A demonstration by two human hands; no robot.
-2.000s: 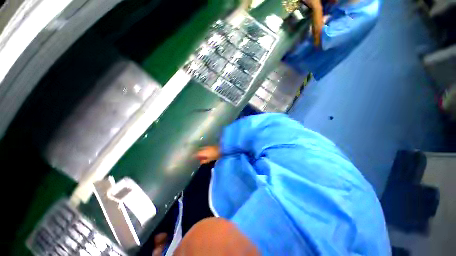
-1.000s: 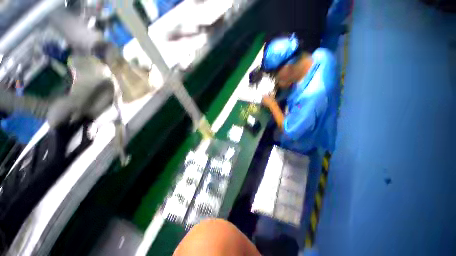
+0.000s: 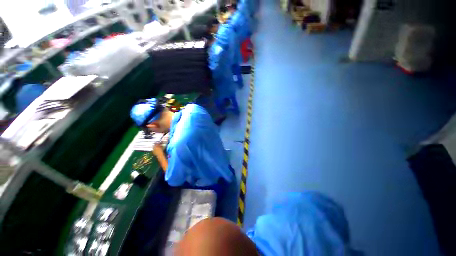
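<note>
Neither of my hands is in the picture. A blue smock part (image 3: 300,225), apparently my own sleeve or shoulder, shows at the bottom right; its hand is out of view. Nearest in front, a clear blister tray (image 3: 103,231) with rows of blurred boards lies on the green bench mat (image 3: 131,202) at the lower left. A pale tray with compartments (image 3: 196,205) stands beside the bench, partly hidden by a blurred skin-coloured shape at the bottom edge.
A person in a blue smock and cap (image 3: 197,145) bends over the bench ahead. More workers (image 3: 225,55) stand beyond, near a dark stack (image 3: 180,70). A yellow-black floor line (image 3: 245,155) runs along the blue floor. A white pillar (image 3: 363,32) stands at the upper right.
The view has swung up and along the line, away from my work place. The hand and white strips seen two seconds ago are out of view. The far aisle and more workers now show.
</note>
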